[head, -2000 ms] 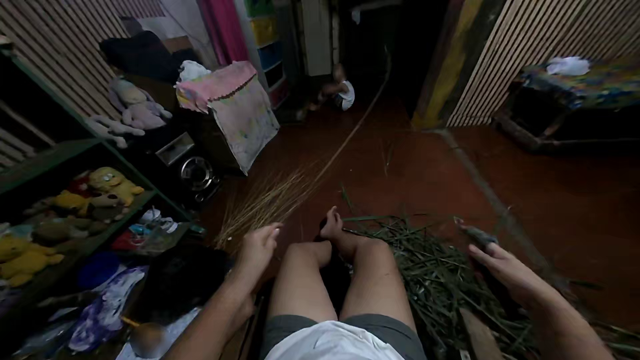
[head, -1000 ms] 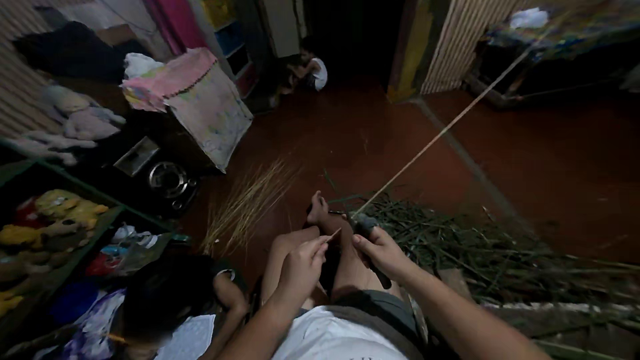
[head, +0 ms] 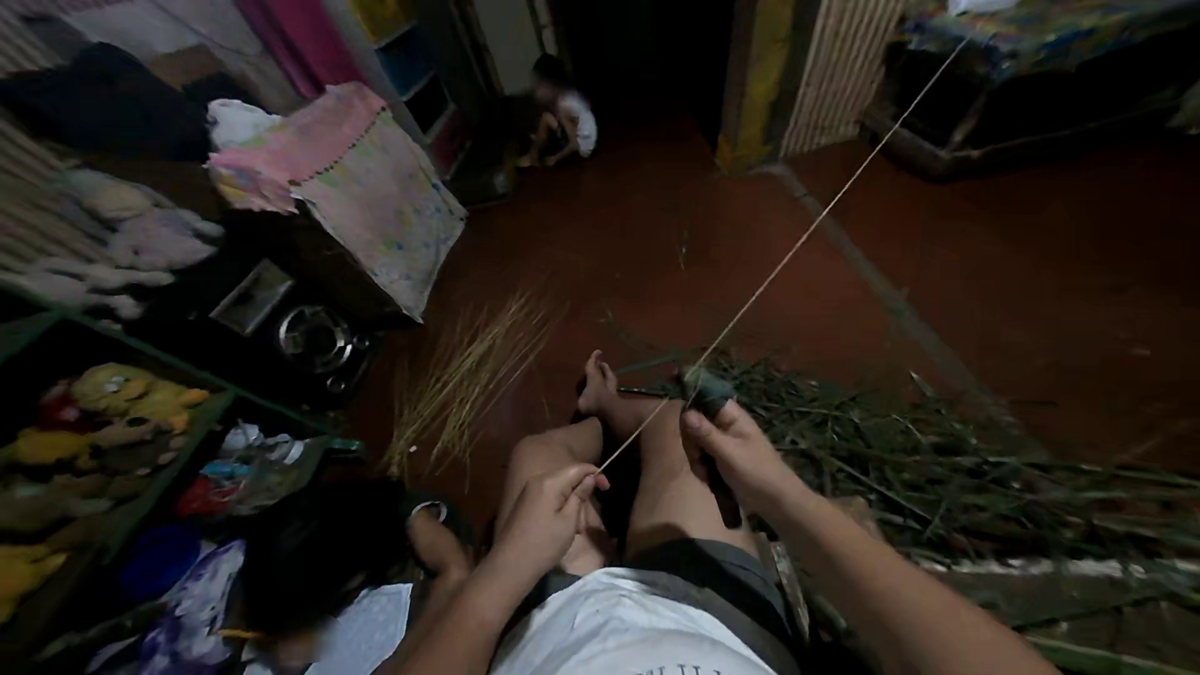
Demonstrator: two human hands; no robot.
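Note:
My left hand [head: 553,511] pinches the near end of a long, thin, pale plant strip [head: 806,234] above my lap. The strip runs up and to the right, past the tool at my right hand, to the upper right of the view. My right hand [head: 741,450] grips a dark tool, its front part wrapped in greenish cloth [head: 708,391]; the strip passes against this wrapped part. A dark blade or handle shows below the hand, but the tool's exact kind I cannot tell. Pale stripped strips [head: 478,375] lie in a bundle on the floor left of my foot.
Green plant shavings [head: 862,422] are heaped at the right. A person [head: 319,553] sits close at my left, and another person [head: 562,117] squats by the far doorway. At the left are a shelf [head: 178,459] with stuffed toys, a speaker [head: 314,337] and a cloth-covered box [head: 384,206].
Two seconds ago my hands were far apart; they have come together over my legs. The strip, earlier stretching toward the doorway, now slants to the upper right. The view has shifted.

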